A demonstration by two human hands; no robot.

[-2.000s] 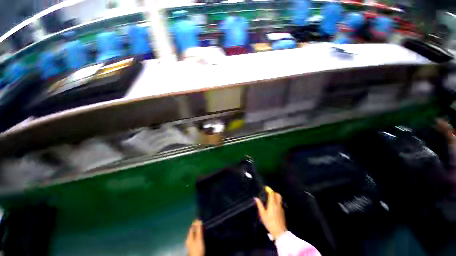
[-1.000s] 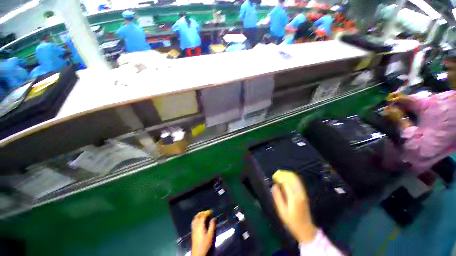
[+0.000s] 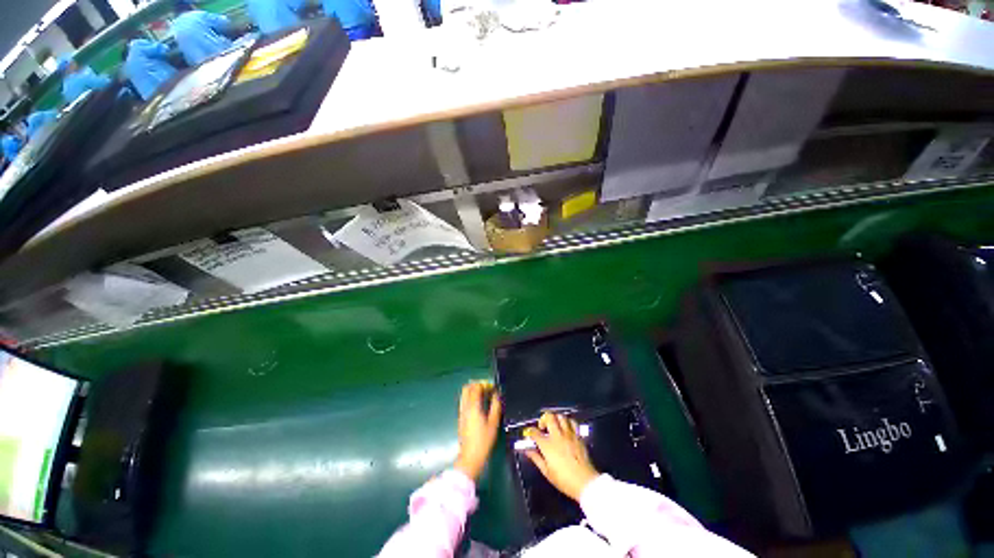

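A black tray holds two dark tablets, an upper one and a lower one, on the green bench. Both tablets have small white labels. My left hand is at the tray's left edge, fingers bent; whether it grips the rim is hidden. My right hand lies over the upper left part of the lower tablet, near the seam between the two. Its fingers are somewhat apart, with yellowish fingertips and white bits beside them. No object shows in its grasp.
Right: a tall black stack with two tablets on top, one showing "Lingbo"; another black stack beyond. Left: a black tray stack and a bright monitor. Ahead: a raised white ledge, with papers and a small cardboard box underneath.
The view has turned left. My right hand has left the stack at right and is now on the lower tablet; my left hand has moved from the tablets to the tray's left edge.
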